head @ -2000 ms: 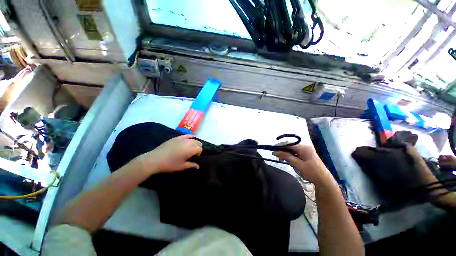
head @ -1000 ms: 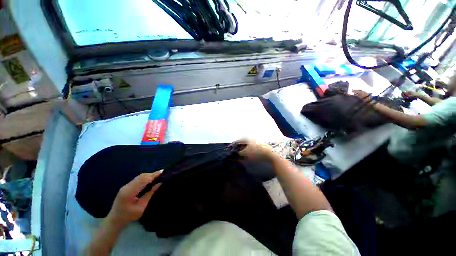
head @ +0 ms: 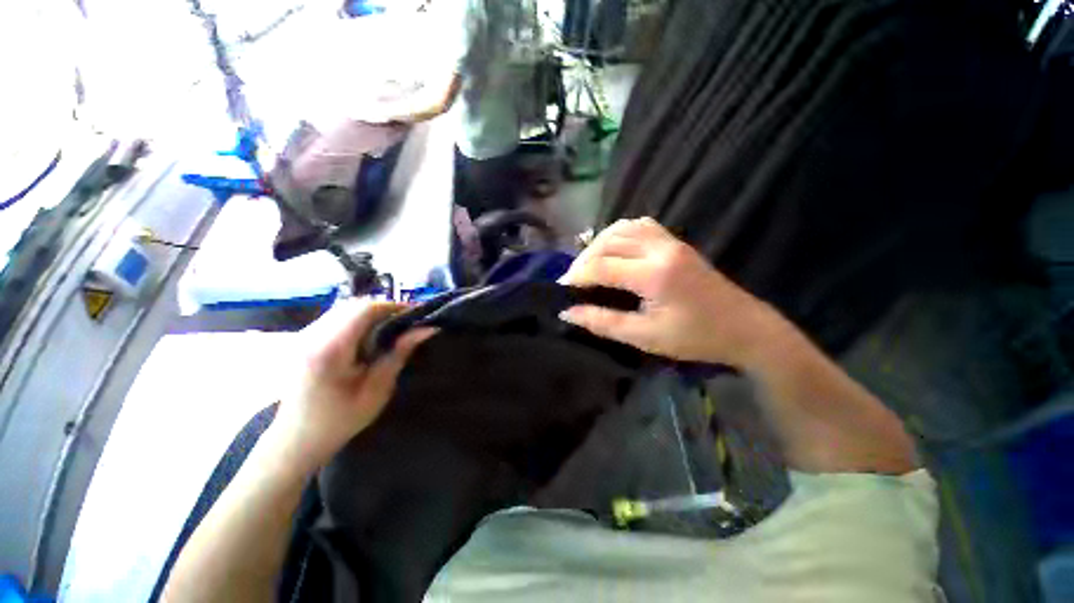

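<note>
Dark trousers hang from both my hands in front of my body, with the top edge bunched. My left hand grips the left end of this edge, fingers behind and thumb in front. My right hand pinches the right part of the edge. A bit of dark blue-purple cloth shows along the edge between the hands. The lower part of the trousers runs out of the picture at the bottom. Part of the dark padded arm shows at the lower left, partly hidden by my left forearm.
The white pressing table is at the left. Beyond it stands another white table with a blue support. A row of hanging dark trousers fills the upper right, close to my right hand. A blue tub is at the right edge.
The view has turned right, from the table and window to the hanging trousers. The trousers have come off the padded arm and are held up in both my hands.
</note>
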